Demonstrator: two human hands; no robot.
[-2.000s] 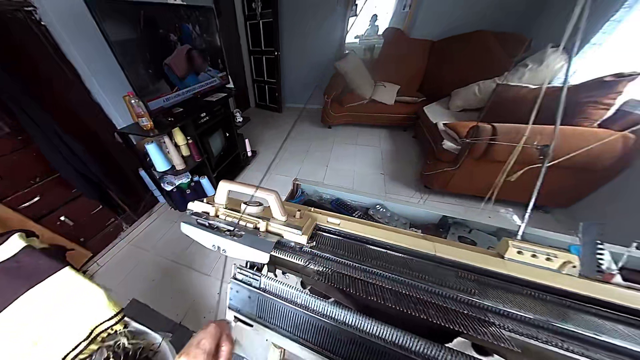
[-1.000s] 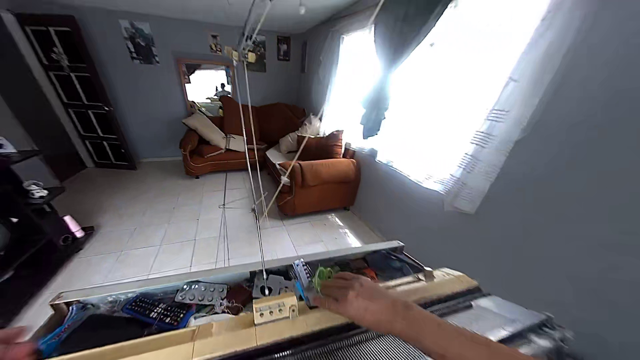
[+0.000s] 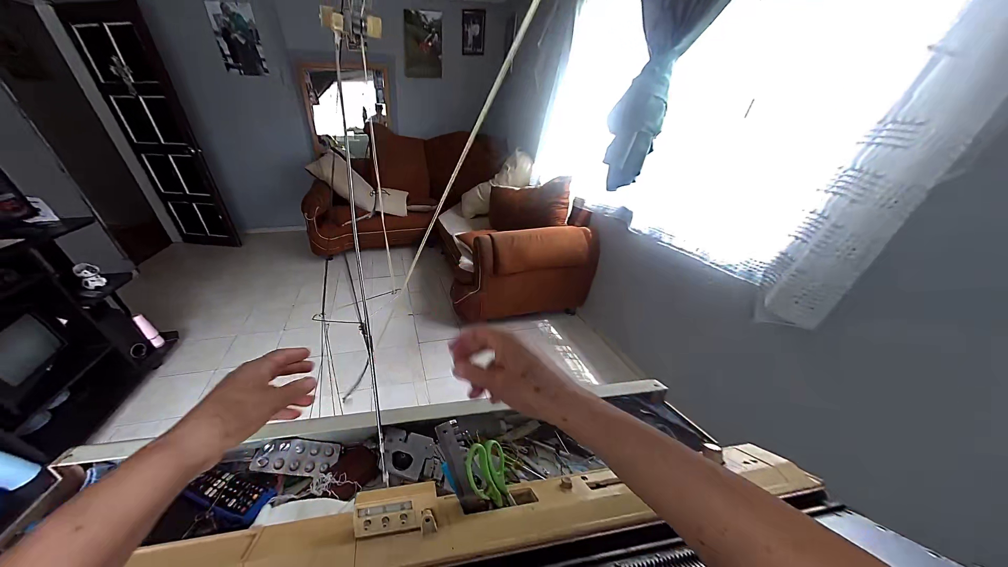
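Observation:
My left hand (image 3: pixel 256 394) is raised above the tool tray with its fingers apart and nothing in it. Level with it on the right, my right hand (image 3: pixel 504 370) hangs over the tray's far edge, thumb and fingers curled toward each other; whether something thin is between them cannot be told. Between the hands stands the thin metal yarn mast (image 3: pixel 364 315) with its threads. Below lies the cream body of a knitting machine (image 3: pixel 472 535), with a row counter (image 3: pixel 386 516) on it. Green-handled scissors (image 3: pixel 488 472) stand in a slot beside the counter.
The tray behind the machine holds a blister pack (image 3: pixel 295 457), a blue box (image 3: pixel 236 496) and many small metal tools (image 3: pixel 543 453). A yarn tension unit (image 3: pixel 350 24) tops the mast. Beyond are an orange-brown sofa (image 3: pixel 535 276), a black shelf unit (image 3: pixel 55 339) and a curtained window.
My right hand has left the area of the green scissors and risen over the tray's far edge. My left hand has come up from the lower left corner. The view had swung right earlier.

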